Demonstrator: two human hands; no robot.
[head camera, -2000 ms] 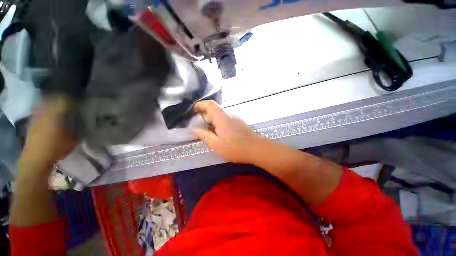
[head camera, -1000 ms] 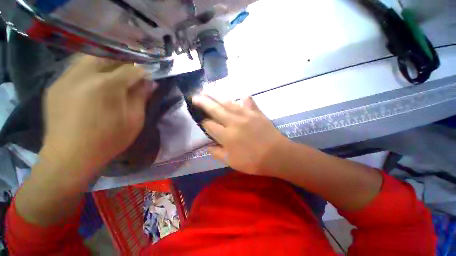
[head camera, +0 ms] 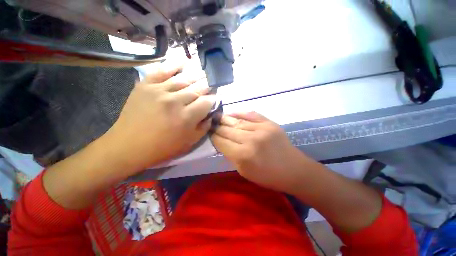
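A dark grey, textured garment piece lies on the machine bed left of the needle, with a dark edge at the fingertips. My left hand lies over the cloth just below the presser foot area, its fingertips at that edge. My right hand pinches the same edge from the right, close to the left fingers. The sewing machine head hangs above. A dark grey ribbed attachment stands right of the needle. The cloth under my left hand is hidden.
Black-handled scissors with a green part lie on the bed at right. A measuring tape runs along the front edge. A red crate with fabric scraps is below the table. Pale cloth is at lower right.
My left hand has moved right and down from the cloth at left to meet my right hand. The dark garment piece now lies flatter at left. The camera view has come closer to the machine.
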